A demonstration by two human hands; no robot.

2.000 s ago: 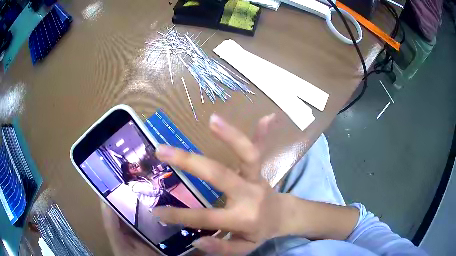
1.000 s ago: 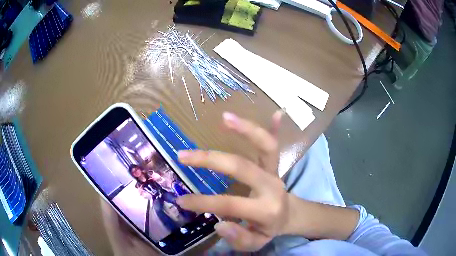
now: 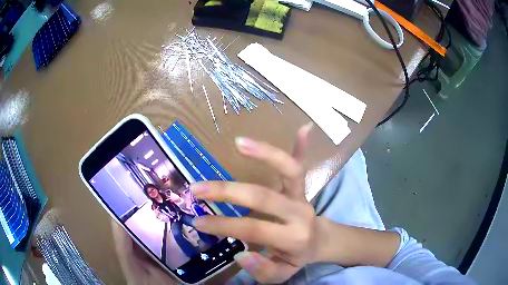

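Note:
A smartphone [image 3: 133, 189] in a white-edged case is lit and shows a photo of people. My left hand [image 3: 136, 261] holds it from below, mostly hidden behind the phone. My right hand [image 3: 273, 211] is over the phone's lower right side with its fingers spread, two fingertips at the screen. It holds nothing. A blue solar cell [image 3: 195, 153] with pale lines lies on the table, partly hidden by the phone and my right hand.
Silver ribbon offcuts [image 3: 223, 72] lie mid-table beside two white strips [image 3: 301, 89]. A black stand with yellow sponge [image 3: 267, 15] is at the back. Blue cells [image 3: 55, 36] and bundled ribbon [image 3: 64, 256] lie at left. A black cable [image 3: 405, 67] hangs over the right edge.
My right hand moved right and then slightly back left over the screen. The photo on the screen has changed from two seconds ago. The phone has stayed nearly still in my left hand.

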